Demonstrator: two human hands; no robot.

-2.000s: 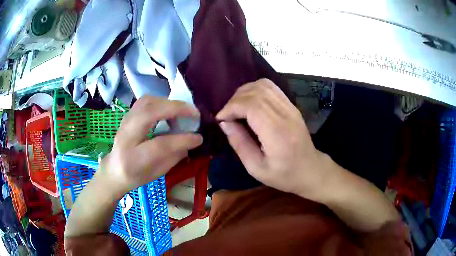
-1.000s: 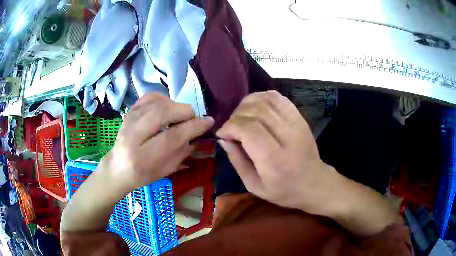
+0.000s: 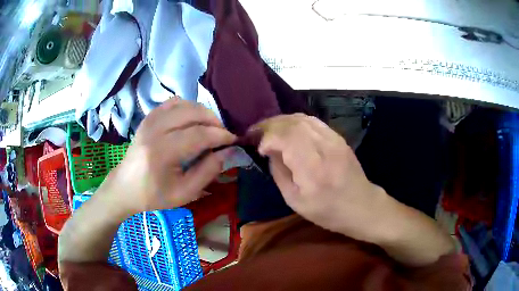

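A maroon panel (image 3: 242, 85) hangs over the table's front edge toward my lap, its lower edge between my hands. The light panels (image 3: 173, 51) lie heaped to its left and also hang over the edge. My left hand (image 3: 179, 153) pinches the cloth's lower edge between thumb and fingers, with a dark strip of it showing in the grip. My right hand (image 3: 310, 165) pinches the maroon cloth just beside it, fingers curled. A little light cloth shows below the fingertips. The exact seam between the fingers is hidden.
The white table (image 3: 364, 51) spans the top, with a printed scale along its front edge. Dark thread snips (image 3: 481, 35) lie at the upper right on a thin cord. Green (image 3: 94, 162), red (image 3: 54, 187) and blue (image 3: 156, 244) baskets stand at lower left. Another blue basket (image 3: 509, 187) is at the right edge.
My left hand has gone from open fingers beside the cloth to pinching its edge. The dark edge is now stretched between both hands, and the view has shifted slightly.
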